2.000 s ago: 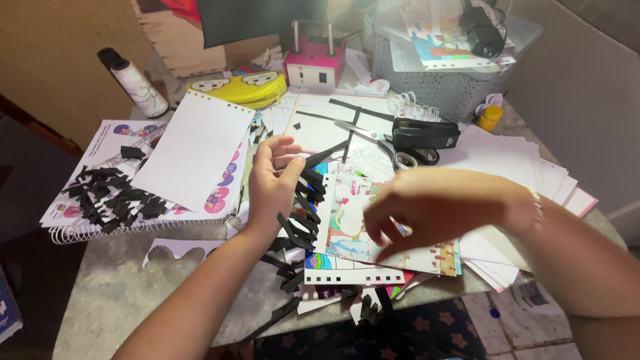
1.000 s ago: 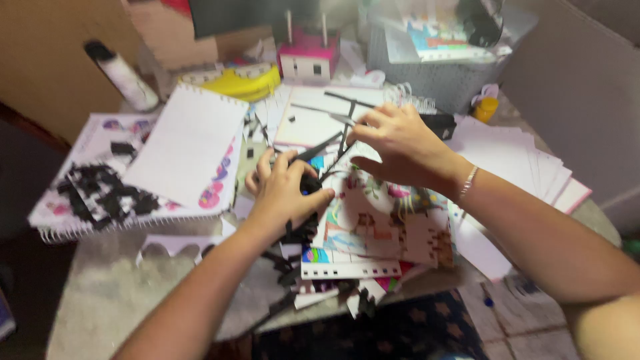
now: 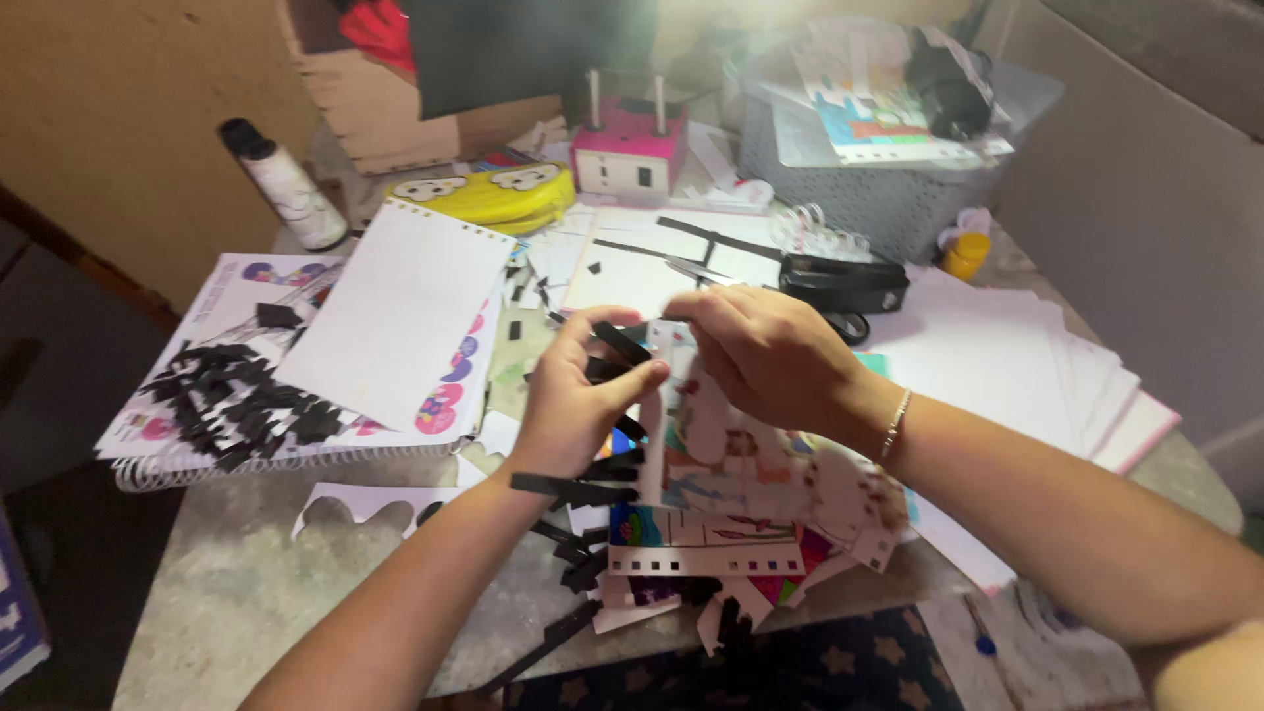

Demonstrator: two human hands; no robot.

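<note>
My left hand [image 3: 583,395] pinches a black strip [image 3: 620,343] between thumb and fingers at the upper left edge of a printed, punched sheet [image 3: 731,474]. My right hand [image 3: 770,355], with a bracelet at the wrist, has its fingertips closed on the top edge of that sheet; whether it also grips a strip is hidden. Black strips [image 3: 583,491] stick out along the sheet's left side. Beneath lies another colourful punched sheet [image 3: 706,561]. Scissors [image 3: 701,273] lie just beyond my right hand, beside a black stapler-like tool [image 3: 844,284].
At the left, a spiral notebook [image 3: 227,286] bears a heap of black scraps [image 3: 247,405] and a white punched sheet [image 3: 405,316]. Behind are a yellow pencil case [image 3: 484,195], a pink and white box [image 3: 632,148] and a grey basket [image 3: 849,188]. White papers [image 3: 987,375] lie at the right.
My hands have come together at the sheet's top left edge. The right hand has moved down from near the scissors, and the sheet now looks lifted and tilted.
</note>
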